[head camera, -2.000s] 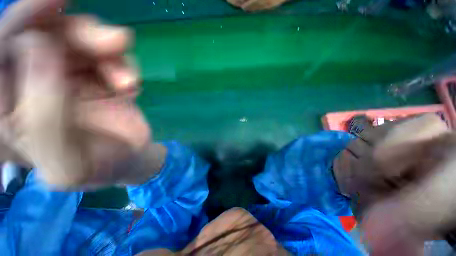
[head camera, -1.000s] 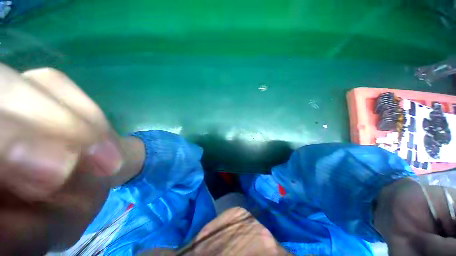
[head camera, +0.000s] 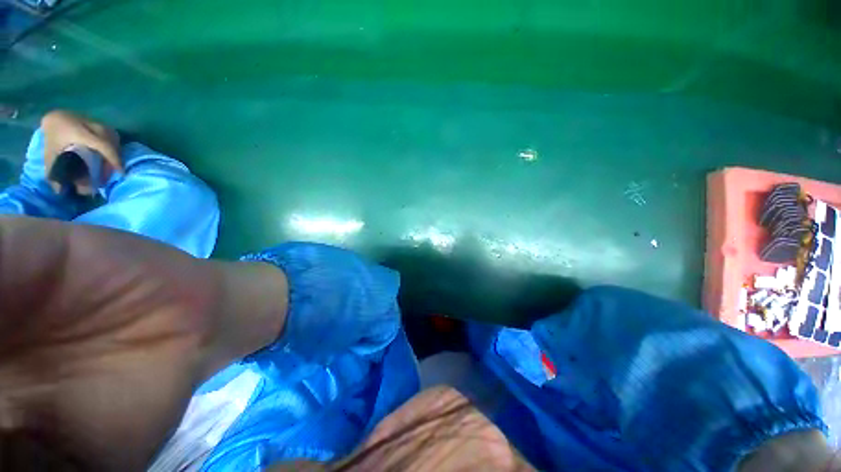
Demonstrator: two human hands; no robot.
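Note:
My left hand (head camera: 101, 341) is large and blurred at the left. Its palm side and wrist show. The fingers are cut off by the edge, so I cannot tell what it holds. My right arm reaches to the bottom right corner. Only a bit of wrist (head camera: 795, 454) shows there, and the right hand is out of the picture. A salmon-pink foam tray (head camera: 728, 230) lies at the right, cut by the edge. In it are stacked dark ribbed parts (head camera: 782, 221), loose small white parts (head camera: 773, 297) and flat black pieces (head camera: 815, 293) in rows on white.
A long glossy green surface (head camera: 387, 147) runs across the view. At the upper left another person's hand (head camera: 97, 138), in a light blue sleeve (head camera: 171, 198), is at a dark object (head camera: 72, 171). Clear plastic (head camera: 819, 371) lies below the tray. A skin-coloured shape (head camera: 433, 429) is at bottom centre.
The view has shifted, so the tray sits further right and lower. My left hand's fingers and most of my right hand have left the picture. The other person's hand has come into view.

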